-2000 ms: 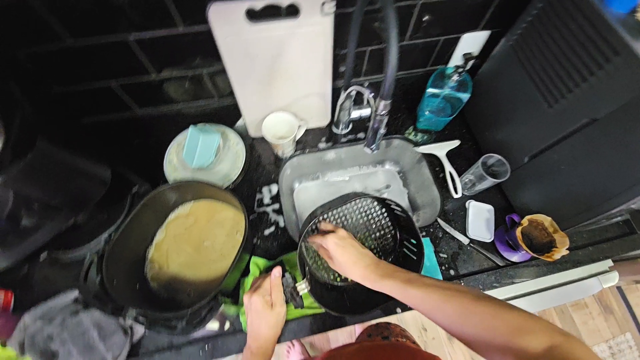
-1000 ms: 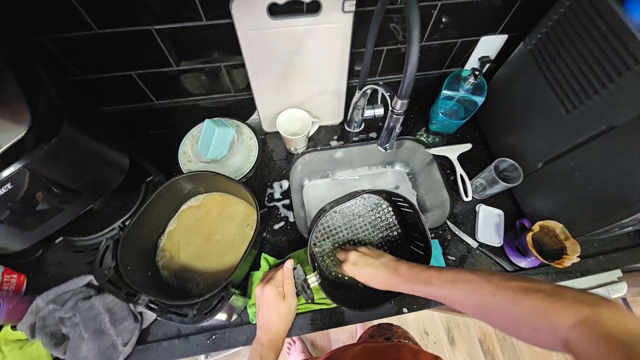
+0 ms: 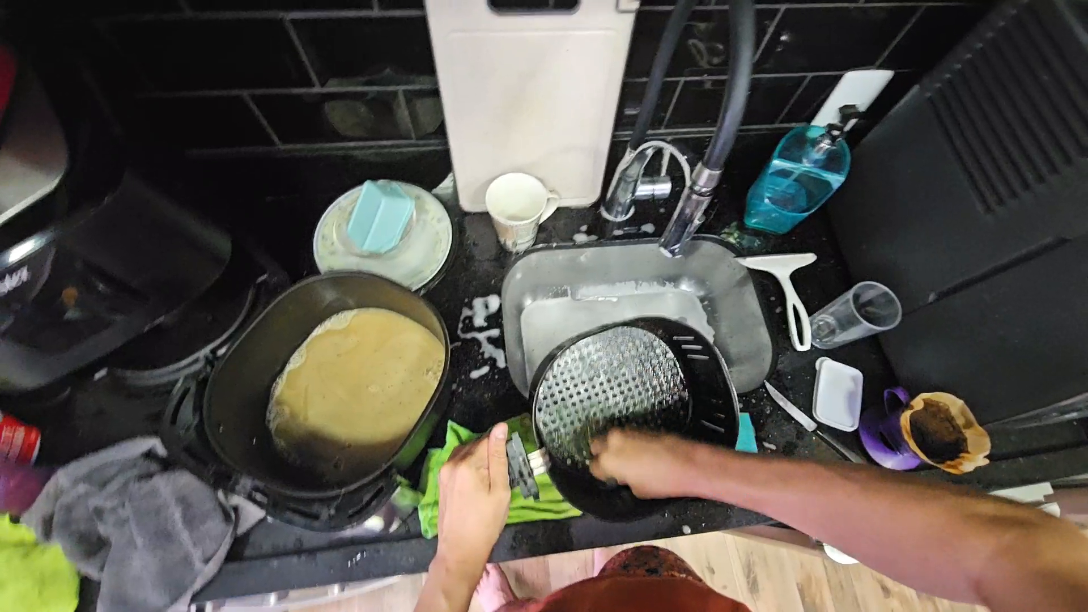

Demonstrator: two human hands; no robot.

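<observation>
A black perforated air fryer basket (image 3: 612, 382) is tilted over the front of the grey sink (image 3: 748, 323). My left hand (image 3: 476, 484) grips the dark bracket at the basket's left side. Inside the basket, low on its perforated bottom, is my right hand (image 3: 642, 463), blurred, its fingers curled; whether they hold anything is hidden. A green cloth (image 3: 544, 503) lies beneath the bracket. To the left stands a black oval pan (image 3: 223, 399) with cloudy tan liquid (image 3: 361, 382) in it.
A white mug (image 3: 517, 208), a plate (image 3: 327, 246) bearing a light blue block and a chrome faucet (image 3: 693, 204) are behind. At right are a blue soap bottle (image 3: 799, 183), white squeegee (image 3: 786, 276), clear glass (image 3: 858, 314), knife (image 3: 790, 405) and purple coffee filter holder (image 3: 888, 438). A grey cloth (image 3: 140, 527) lies left.
My right hand has shifted within the basket, down toward its near side, since the earliest frame. My left hand keeps its grip at the bracket. The view has moved somewhat.
</observation>
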